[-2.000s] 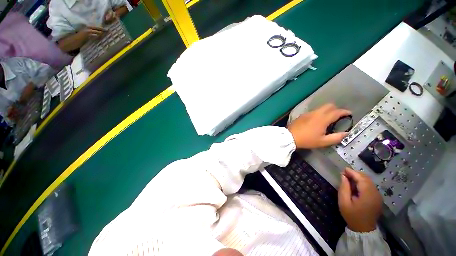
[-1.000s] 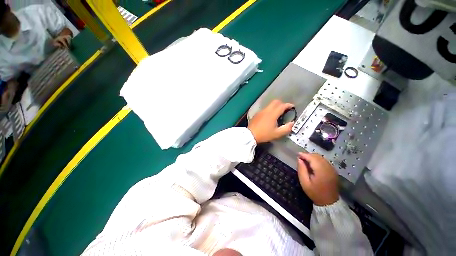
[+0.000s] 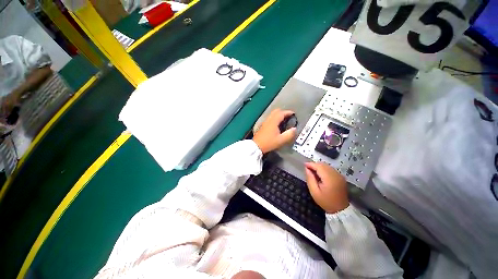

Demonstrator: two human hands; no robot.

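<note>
My left hand (image 3: 274, 131) holds a black watch case (image 3: 288, 123) between thumb and fingers, at the left edge of the perforated base plate (image 3: 367, 131). My right hand (image 3: 326, 187) is half curled over the plate's near edge, beside the keyboard; its palm side is hidden, so I cannot tell if it holds anything. On the plate, a ring sits in the black fixture (image 3: 332, 139), lit purple-white. A pale locating bar (image 3: 309, 128) lies between my left hand and the fixture.
A white foam stack (image 3: 188, 109) with two rings lies on the green belt. The keyboard (image 3: 286, 190) is below the plate. A sample ring (image 3: 351, 82) and black square piece (image 3: 334, 75) lie behind. The "05" laser head (image 3: 384, 60) is above. More foam (image 3: 437, 163) stands right. A person's arm (image 3: 27, 87) shows far left.
The camera view has swung to the right, bringing the laser head and right foam stack into view. My left hand still holds the ring beside the plate; my right hand keeps its place and pose.
</note>
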